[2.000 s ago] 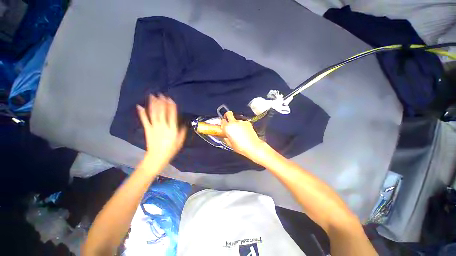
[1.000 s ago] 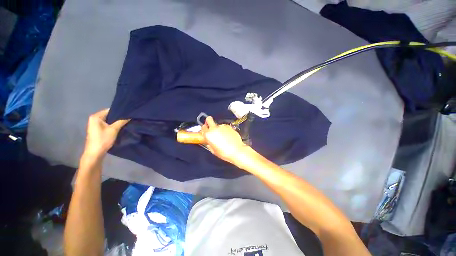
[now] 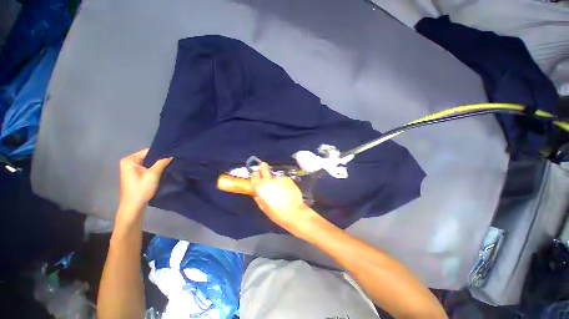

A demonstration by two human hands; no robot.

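A dark navy garment (image 3: 262,112) lies spread on the grey padded table (image 3: 112,75). My left hand (image 3: 138,180) pinches the garment's left edge between thumb and fingers. My right hand (image 3: 277,198) is closed on the orange-brown handle of a steam iron (image 3: 234,184), which sits on the lower middle of the garment. The soleplate is mostly hidden by the handle and hand. A white cloth (image 3: 321,162) is tied on the hose near the iron.
A yellow and black hose (image 3: 449,114) rises from the iron to the right. Another navy garment (image 3: 499,62) hangs over the table's upper right. Blue plastic bags are at left (image 3: 28,106) and below the table (image 3: 199,280). A pale-blue patch (image 3: 486,257) is at lower right.
My left hand, open above the garment two seconds ago, has moved left and taken hold of its edge. The iron has moved left. Since one second ago, hands, iron and garment sit slightly lower in view.
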